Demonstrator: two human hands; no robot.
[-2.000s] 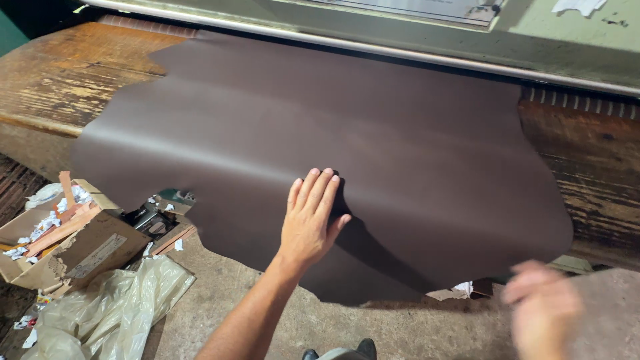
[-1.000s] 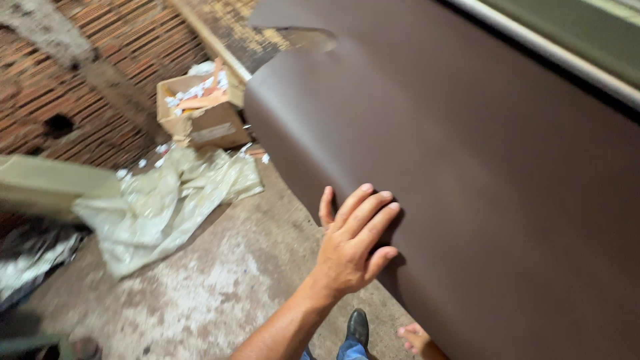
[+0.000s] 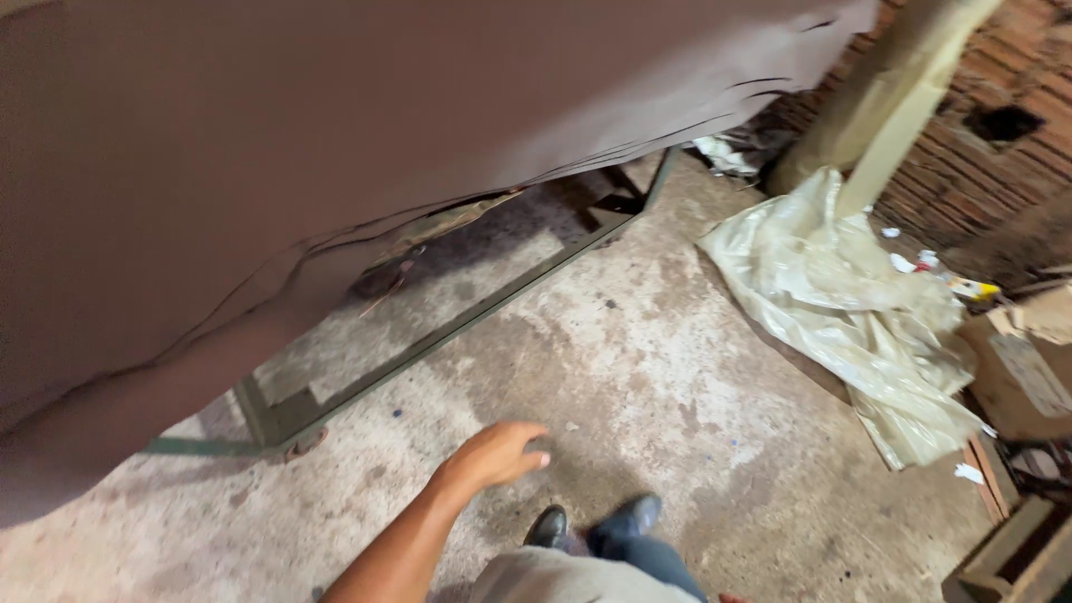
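Observation:
Several stacked sheets of dark brown leather (image 3: 276, 151) cover the upper left, their layered edges hanging over a green metal frame (image 3: 469, 318) close to the floor. My left hand (image 3: 498, 452) is over the concrete floor, below and to the right of the leather, touching nothing. Its thumb is apart from the loosely bent fingers and it holds nothing. Of my right hand (image 3: 734, 598) only what looks like a fingertip shows at the bottom edge; the rest is out of view.
A crumpled translucent plastic sheet (image 3: 837, 293) lies on the floor at right. Beside it are a cardboard box (image 3: 1017, 377), paper scraps and a wooden box (image 3: 1017, 557). A pale roll (image 3: 879, 100) leans near the brick wall (image 3: 1005, 109). My shoes are at bottom centre.
My left hand rested on a brown leather sheet in both earlier frames and is now off it, in the air. The view has swung strongly to stacked leather sheets and the floor.

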